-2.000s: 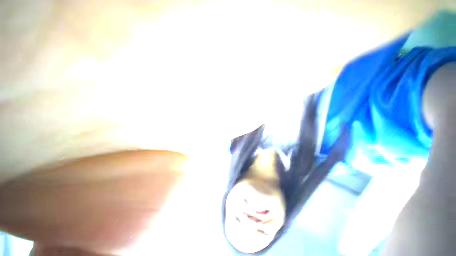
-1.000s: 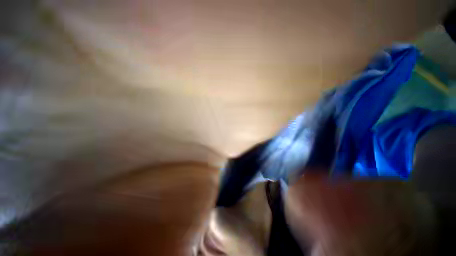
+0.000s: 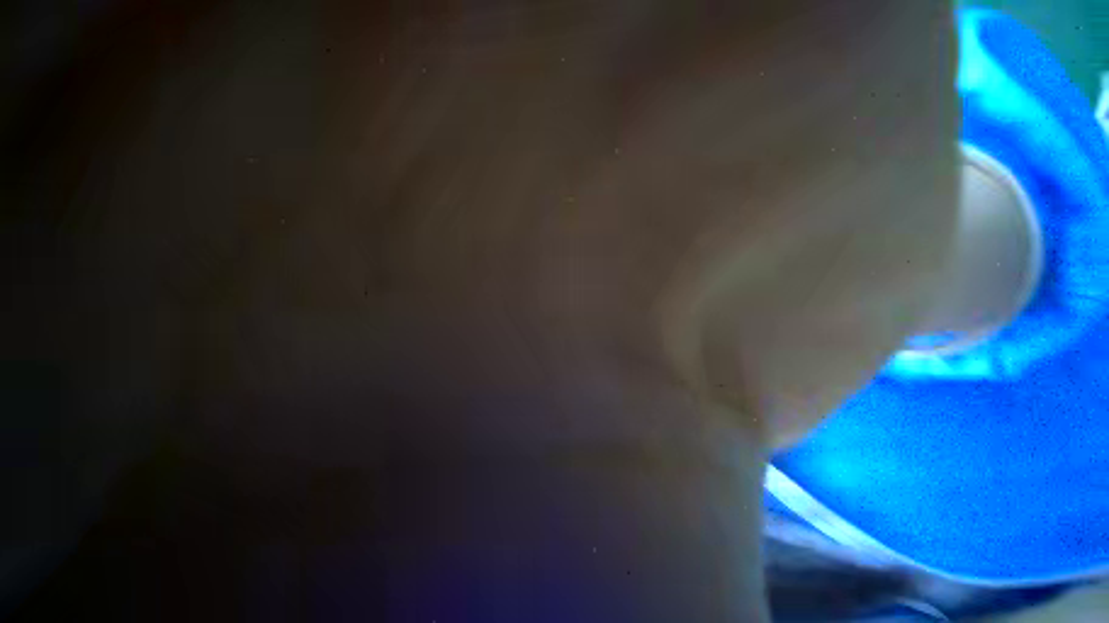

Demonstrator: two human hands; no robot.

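Observation:
A dark, blurred, skin-like shape (image 3: 487, 292), apparently a hand very close to the lens, covers the left and middle of the view. It narrows into a wrist (image 3: 997, 250) that comes out of a bright blue sleeve (image 3: 973, 475) at the right. I cannot tell whether it is my left or my right hand, or another person's. Its fingers cannot be made out, and neither can anything it may hold. No second hand can be made out. No work item shows.
A green surface (image 3: 1076, 31) shows in the top right corner. A thin white strip or edge (image 3: 827, 517) runs below the blue sleeve, with dark, blurred cloth (image 3: 839, 578) at the bottom right. Everything behind the dark shape is hidden.
The view has gone from overexposed to dark. The skin-like shape now covers most of it. The person's partly seen head and the pale background are no longer visible. The blue sleeve looks larger and closer.

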